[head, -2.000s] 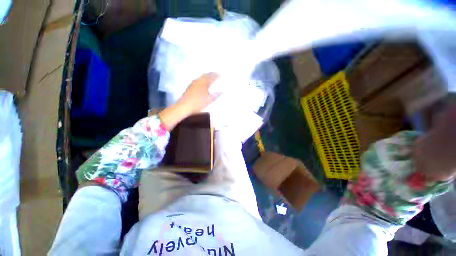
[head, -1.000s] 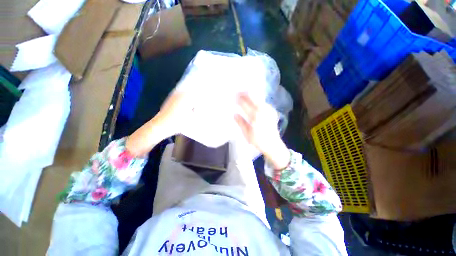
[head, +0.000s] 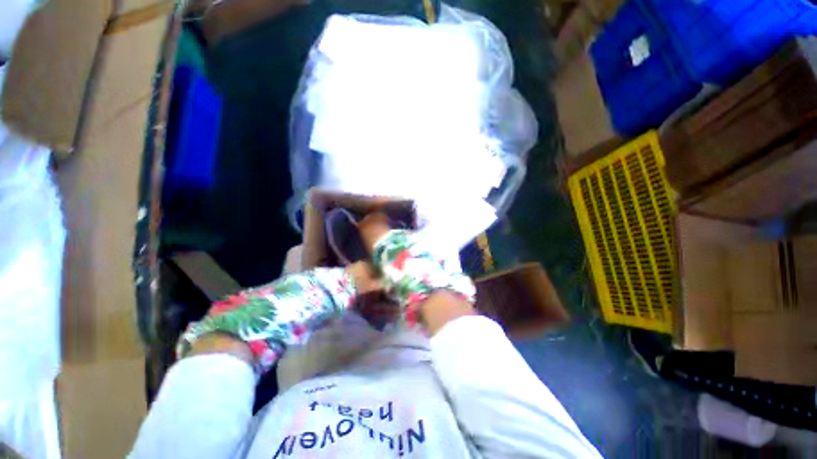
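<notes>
The small carton (head: 315,235) stands open between the knees. A thin curved pale edge, perhaps a foam sheet (head: 340,235), shows inside it. My right hand (head: 374,228) reaches down into the carton, fingers hidden. My left hand (head: 364,277) is at the carton's near side, mostly hidden by the flowered sleeves and blurred. Whether either hand grips anything cannot be seen. The large clear plastic bag (head: 512,108) lies just beyond the carton, with white pieces (head: 403,99) heaped in it, overexposed.
Another open carton (head: 524,300) lies right of the knees. The yellow crate (head: 624,233) with brown cartons (head: 743,134) and the blue tote (head: 654,72) stand at right. The cardboard-covered bench (head: 103,269) runs along the left, with white sheet (head: 27,296) on it. Another blue tote (head: 193,130) is beside it.
The white sheet held between both hands above the carton is no longer there. Both hands have moved down and together to the carton. The view has shifted, with the bench further left.
</notes>
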